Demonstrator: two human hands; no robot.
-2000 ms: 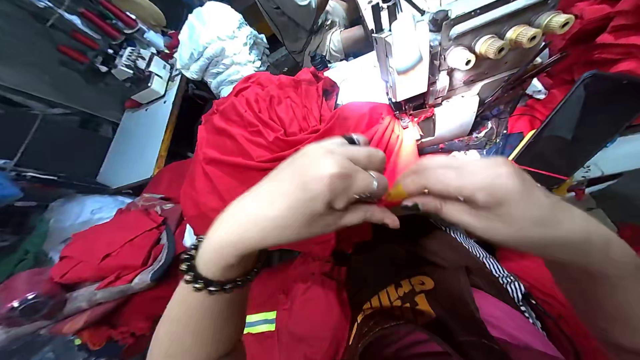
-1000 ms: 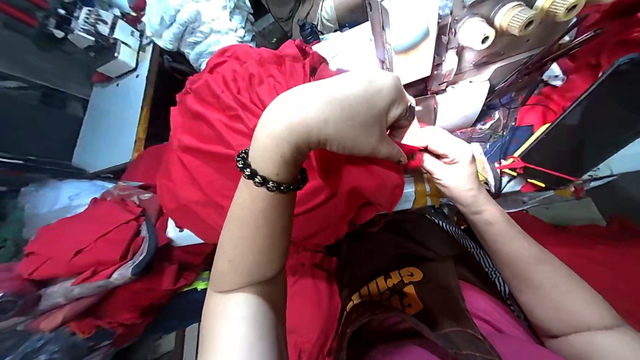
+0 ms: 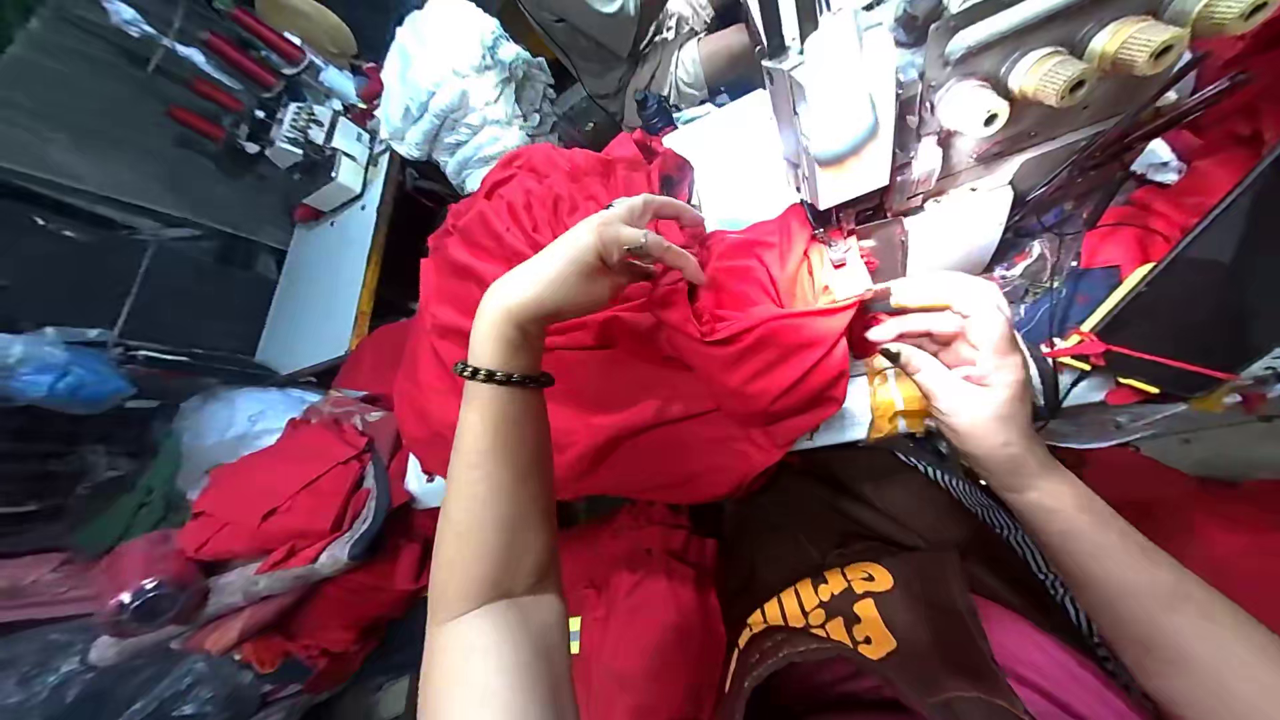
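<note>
A large bunched piece of red fabric [image 3: 620,400] lies across the lit bed of an industrial sewing machine [image 3: 840,110]. Its right edge reaches the presser foot [image 3: 838,250]. My left hand [image 3: 630,250], with a ring on one finger, rests over the folds with bent, parted fingers; whether it pinches any cloth is not clear. At the fabric's right edge, just beside the presser foot, my right hand [image 3: 940,350] has its fingertips on the red cloth, thumb and fingers close together.
Brass-coloured knobs [image 3: 1050,76] line the machine's front. White cloth [image 3: 465,90] is heaped behind the red fabric. Another machine with red thread cones [image 3: 240,60] stands at upper left, and folded red garments [image 3: 280,490] lie at left. A dark panel [image 3: 1190,270] stands at right.
My hands were close together at the cloth a second ago; now they are apart, the left over the folds and the right at the edge. The fabric edge now lies at the presser foot.
</note>
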